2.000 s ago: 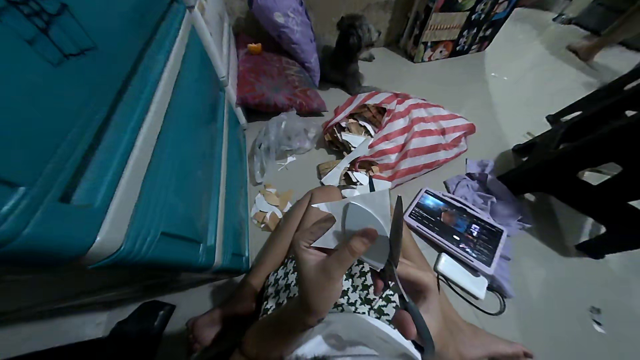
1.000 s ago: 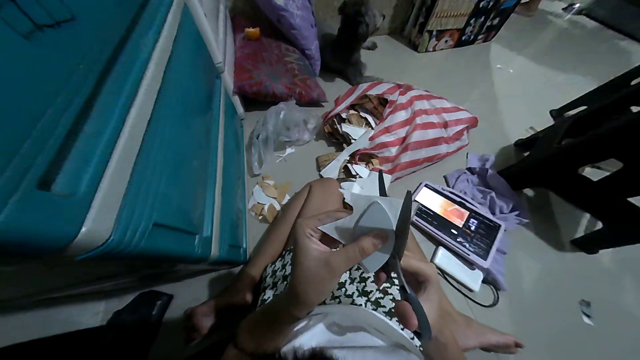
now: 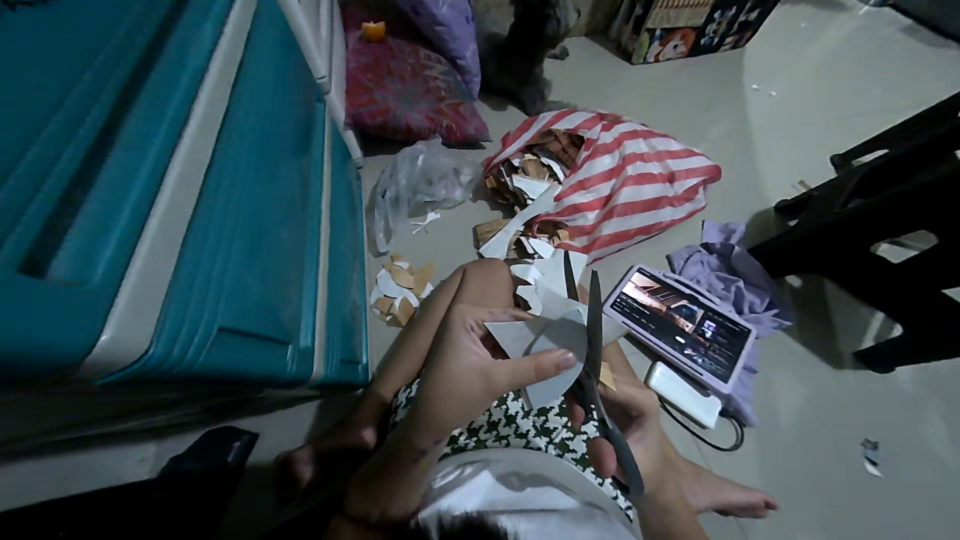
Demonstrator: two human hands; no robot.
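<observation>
My left hand [image 3: 480,360] pinches a piece of white paper or card [image 3: 551,337], its thumb lying on top and its fingers beneath. The piece has a curved edge on the right and a pointed corner on the left. At that curved edge are dark-bladed scissors [image 3: 595,337], their blades apart and pointing away from me. My right hand [image 3: 611,427] is around the scissors' handles, partly hidden by them. Past the blades lie white scraps [image 3: 529,289] with jagged edges, close to my knee.
A red-and-white striped bag [image 3: 637,180] spills cut scraps. More scraps [image 3: 401,289] and a clear plastic bag [image 3: 427,180] lie on the floor. A tablet [image 3: 679,322] and a white power bank [image 3: 684,394] are at the right, near a black stool [image 3: 885,225]. Teal drawers [image 3: 262,210] stand left.
The white piece has turned in my left hand, and its pointed corner now faces left. The scissor blades point more directly away from me. The picture on the tablet has changed.
</observation>
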